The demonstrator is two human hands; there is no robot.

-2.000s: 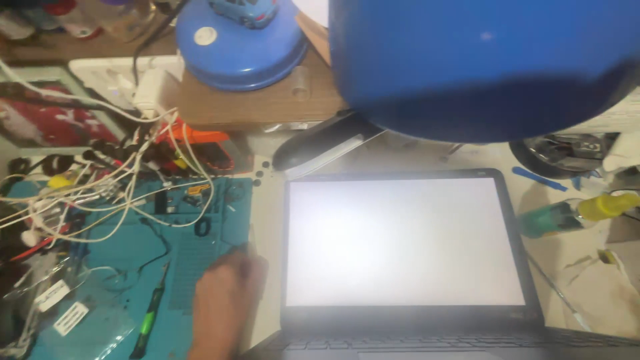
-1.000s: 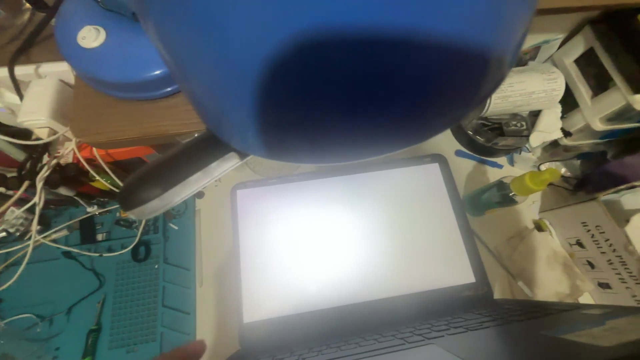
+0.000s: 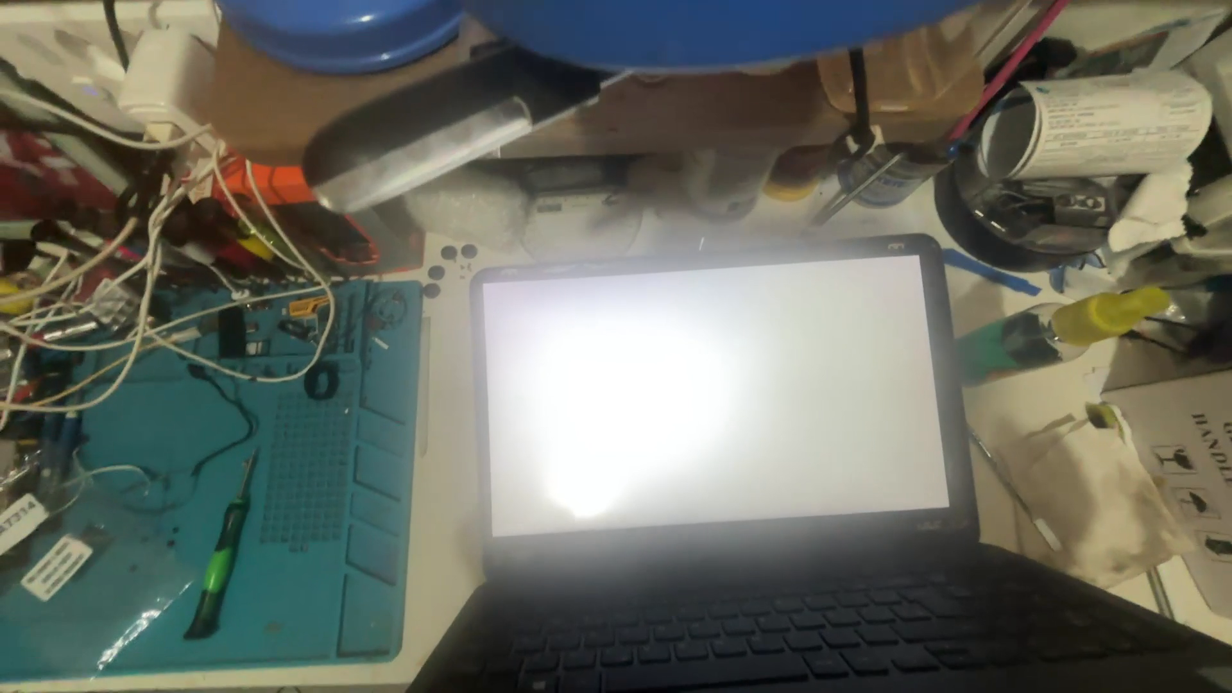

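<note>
Neither my left hand nor my right hand shows in the head view now. An open black laptop [image 3: 731, 568] stands in the middle, its screen [image 3: 828, 385] glowing white with a bright glare on the left half. Left of it lies a teal silicone repair mat [image 3: 154, 404]. On the mat rests a screwdriver with a green and black handle [image 3: 219, 558], its tip pointing up, below a thin black cable [image 3: 245, 419]. A small black ring-shaped thing [image 3: 320, 381] sits above the mat's grid of little cells.
Tangled white cables [image 3: 154, 241] cross the mat's upper left. A blurred black and silver lamp arm [image 3: 423, 144] and a blue lamp shade [image 3: 712, 29] hang over the back. At right are a bottle with a yellow cap [image 3: 1107, 316], a round black tray [image 3: 962, 226] and a printed cardboard box [image 3: 1165, 414].
A hand seen over the mat's right edge two seconds ago, and at the bottom edge one second ago, is out of view. The blue shade now covers less of the view, which has shifted.
</note>
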